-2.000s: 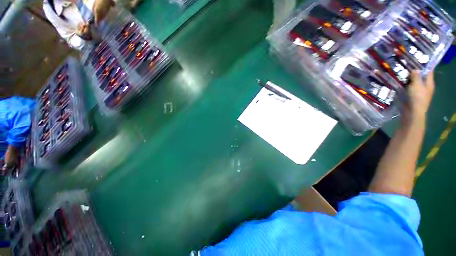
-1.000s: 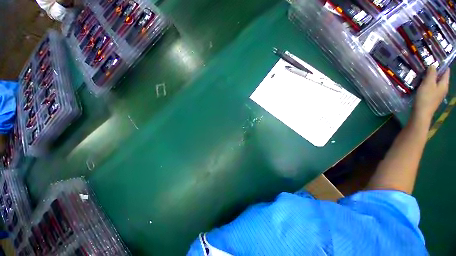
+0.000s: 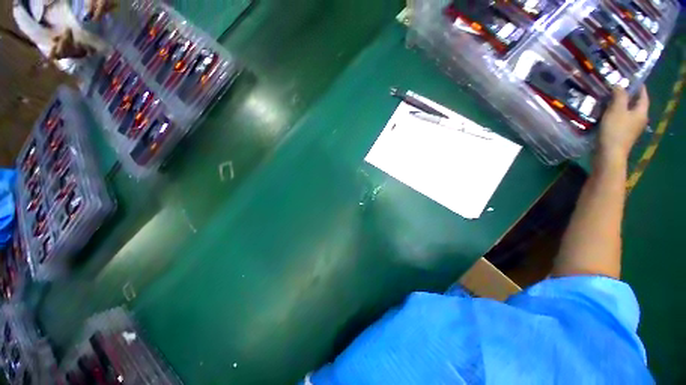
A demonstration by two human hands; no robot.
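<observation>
A clear blister tray (image 3: pixel 515 56) on top of a tray stack lies at the upper right. It holds several open-backed phones (image 3: pixel 560 105) with red side edges, orange spots and small white or silvery patches. My right hand (image 3: pixel 623 124) grips the tray's near right edge, with fingertips at the rim beside a phone pocket. Part of its grip is hidden by the hand itself. My left hand is not in view.
A white record sheet (image 3: pixel 444 162) lies on the green bench (image 3: pixel 286 225), with a dark pen (image 3: pixel 421 104) across its top. More phone trays (image 3: pixel 64 188) stand at left. Another person's hand (image 3: pixel 68 41) is at the upper left. A brown box edge (image 3: pixel 489 280) shows below the bench.
The camera view has shifted. My right hand stays on the tray edge. The other person's hands at the upper left show more than one second ago.
</observation>
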